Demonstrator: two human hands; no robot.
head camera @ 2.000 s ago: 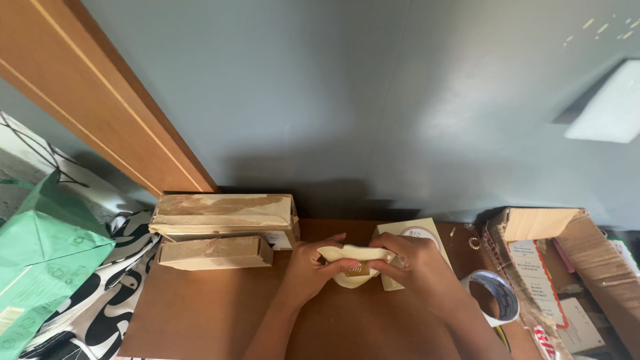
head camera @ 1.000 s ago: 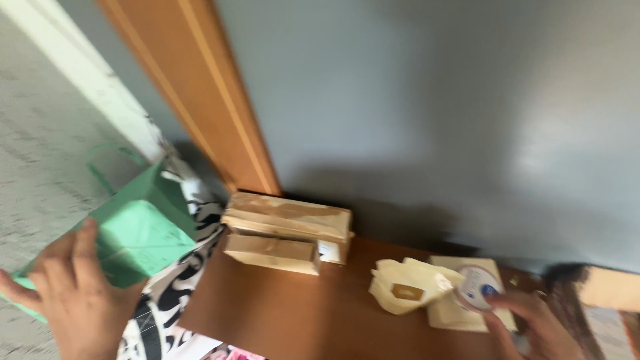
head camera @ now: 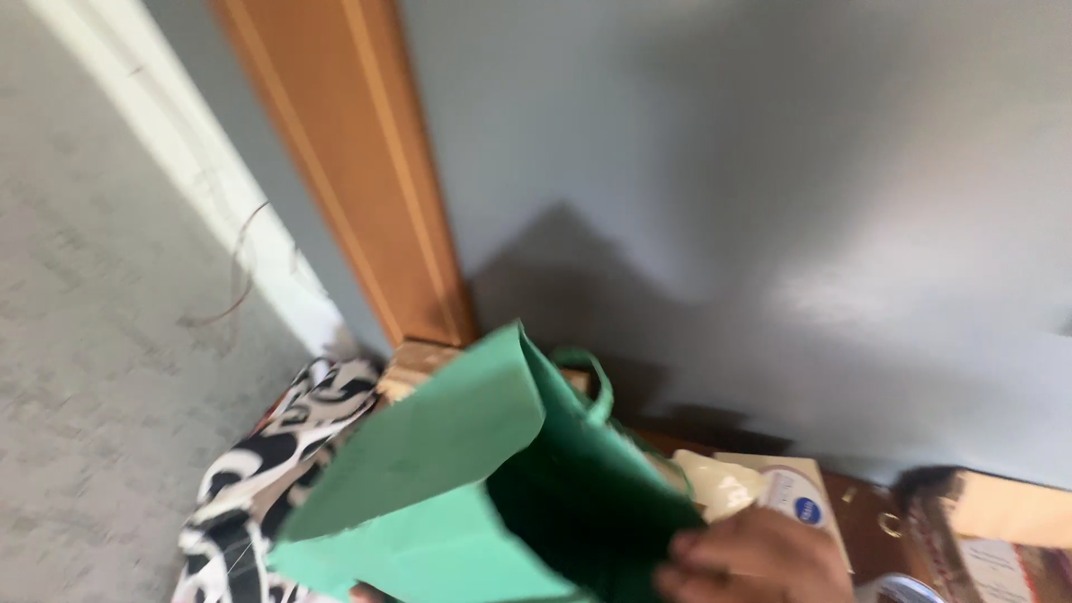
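A green bag with a loop handle is raised in front of me, its dark mouth towards the right. Only a fingertip of my left hand shows, against the bag's bottom edge; the rest is hidden. My right hand, blurred, is at the right rim of the mouth; its grip is unclear. Just behind it are a crumpled cream-coloured wrapper or pouch and a flat cream box. A round white item with a blue spot is on the box.
Black-and-white patterned cloth lies at the left. Cardboard boxes stand partly hidden behind the bag. At the right are an open cardboard box, the rim of a round roll and a small ring. A grey wall rises behind.
The green bag has moved from the far left to in front of the boxes. My right hand has gone from the round white item to the bag's rim. Earlier both hands held the cream-coloured thing.
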